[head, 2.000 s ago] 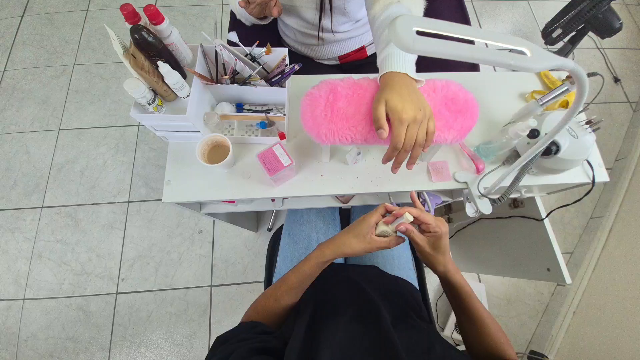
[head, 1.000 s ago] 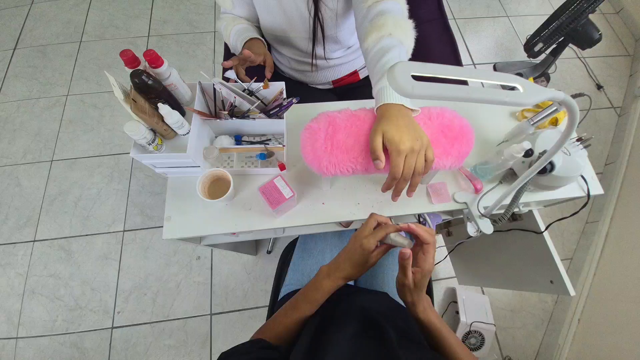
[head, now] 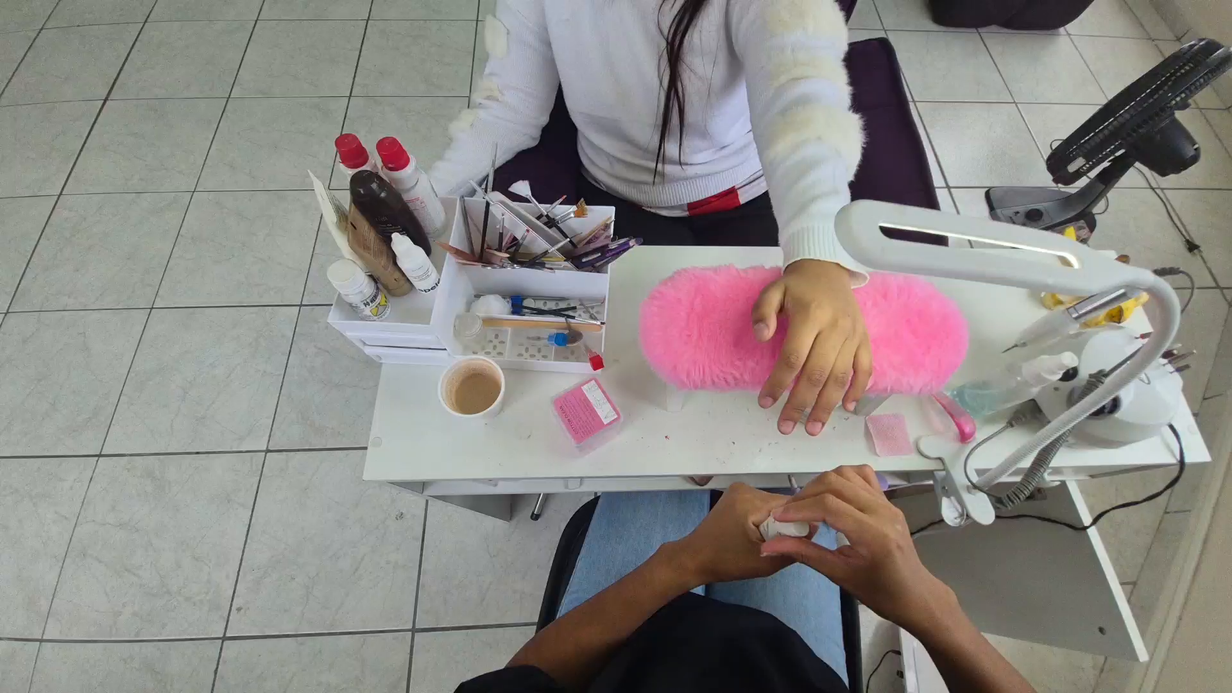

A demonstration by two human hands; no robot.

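Over my lap, just off the table's front edge, my left hand (head: pixel 739 539) is closed around a small container with a white cap (head: pixel 782 528). The fingers of my right hand (head: pixel 852 529) grip that cap from the right. Most of the container is hidden by my hands, so its kind cannot be told. Beyond them, a seated person's hand (head: pixel 818 342) rests palm down on a pink fluffy hand rest (head: pixel 703 332). A pink-labelled clear box (head: pixel 586 414) lies on the white table (head: pixel 520 462), with a small pink square pad (head: pixel 888 435) farther right.
A white organizer (head: pixel 443 327) with brushes and bottles stands at the table's left, beside a cup of brown liquid (head: pixel 472 387). At the right are a clamped white lamp (head: pixel 982 241), a clear spray bottle (head: pixel 1001 385) and cables. A black fan (head: pixel 1136 125) stands behind.
The seated person's other hand has moved from in front of the body to behind the organizer. My right hand has come over the top of the container, onto its cap.
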